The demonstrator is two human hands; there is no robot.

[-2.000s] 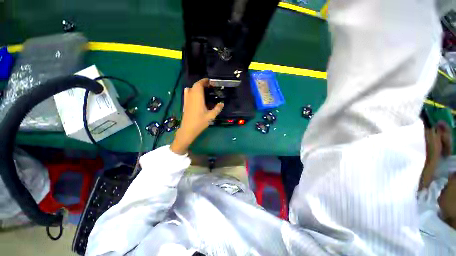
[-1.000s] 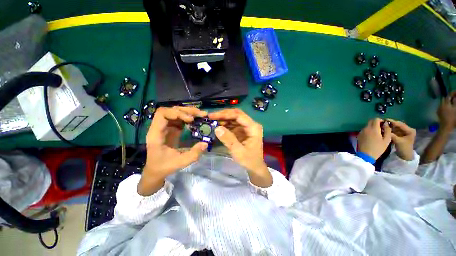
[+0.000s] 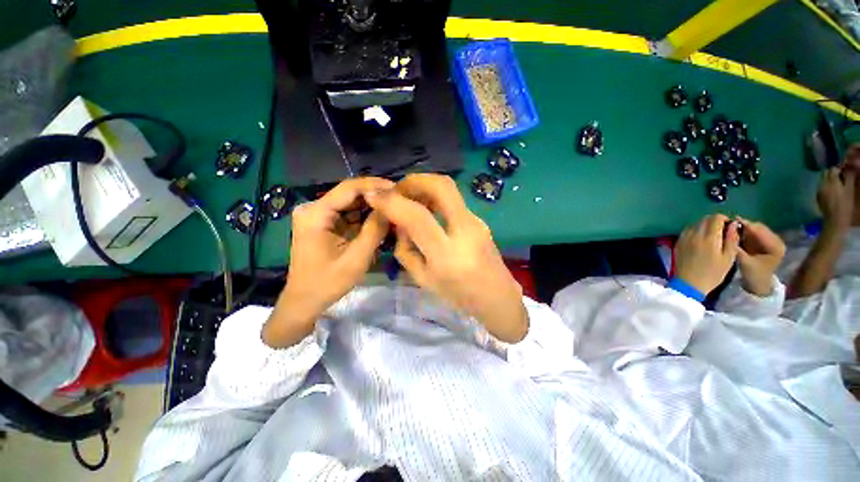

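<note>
My left hand point(image 3: 332, 247) and my right hand point(image 3: 441, 243) meet in front of the press, fingertips together. Between them is a black module housing point(image 3: 356, 216), mostly hidden by the fingers. My left hand grips it. My right thumb and index finger are pinched at its upper side; whether they hold a small part cannot be told. Behind the hands stands the black bench press point(image 3: 363, 56), with its metallic press head point(image 3: 371, 96) above a black base plate and a white scrap point(image 3: 376, 115) on the plate.
A blue bin point(image 3: 528, 105) of tiny beige pieces is right of the press. Loose modules point(image 3: 487, 186) lie on both sides. Round black parts point(image 3: 721, 151) cluster far right, near another person's hands. A white box point(image 3: 108, 193), black hose point(image 3: 38, 155) and pocket tray point(image 3: 193, 341) are left.
Two seconds ago my left hand was at the press and my right arm raised. Both hands then held the module openly; now my right fingers have closed over it, hiding most of it.
</note>
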